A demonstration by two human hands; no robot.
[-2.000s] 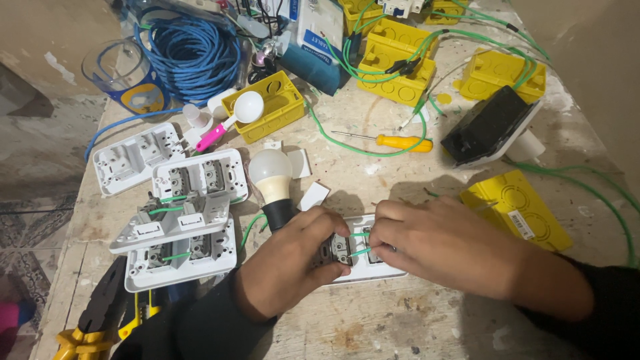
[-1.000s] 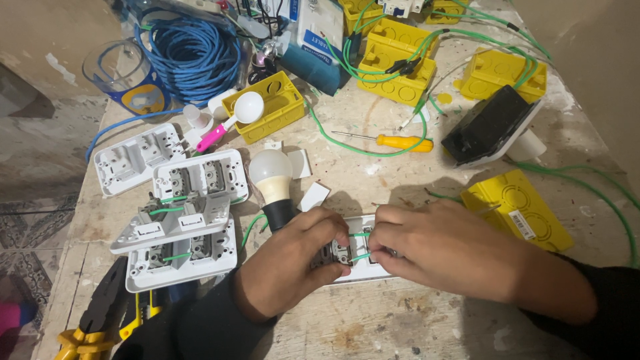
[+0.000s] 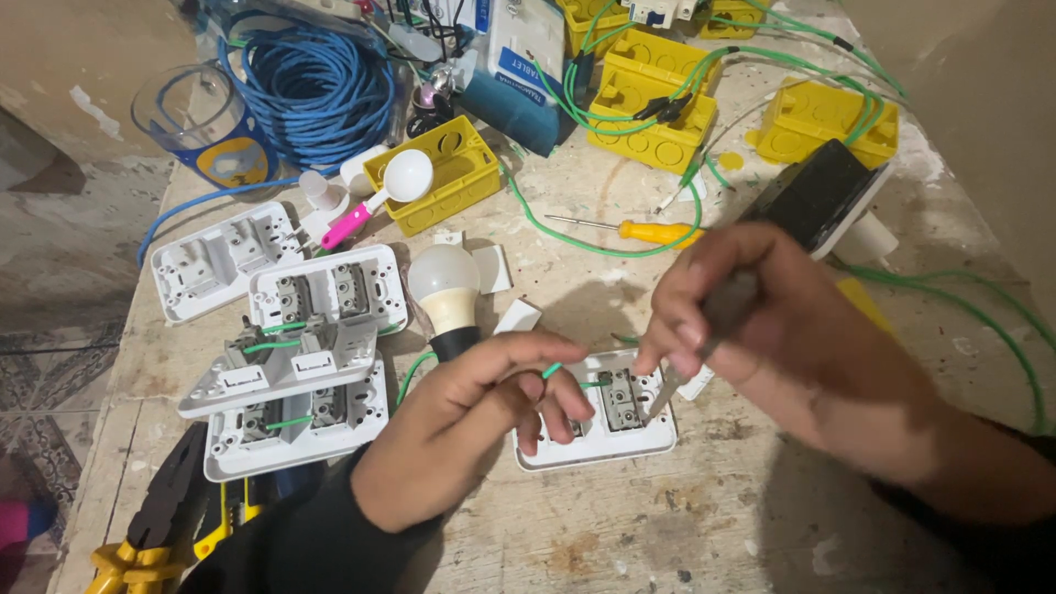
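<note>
My left hand (image 3: pixel 487 412) pinches a short piece of green wire (image 3: pixel 553 370) between thumb and forefinger, above the left part of a white switch plate (image 3: pixel 602 452) that lies back side up. On the plate's right half sits a grey switch module (image 3: pixel 620 401), with a green wire end at its upper left. The left module is mostly hidden by my fingers. My right hand (image 3: pixel 742 330) is raised over the plate's right side and holds a blurred, dark-handled tool (image 3: pixel 730 305), whose thin pale blade points down beside the grey module.
Wired white plates (image 3: pixel 305 445) are stacked left, near black-and-yellow pliers (image 3: pixel 161 503). Behind lie a light bulb (image 3: pixel 444 285), a yellow screwdriver (image 3: pixel 656 233), a pink-handled spoon (image 3: pixel 351 224), yellow electrical boxes (image 3: pixel 652 124), a blue cable coil (image 3: pixel 309 95) and a glass (image 3: pixel 198 140).
Both hands were down on the plate; now they are apart and lifted. My right hand has moved right, and a tool shows in it. The green wire piece is now raised in my left fingers.
</note>
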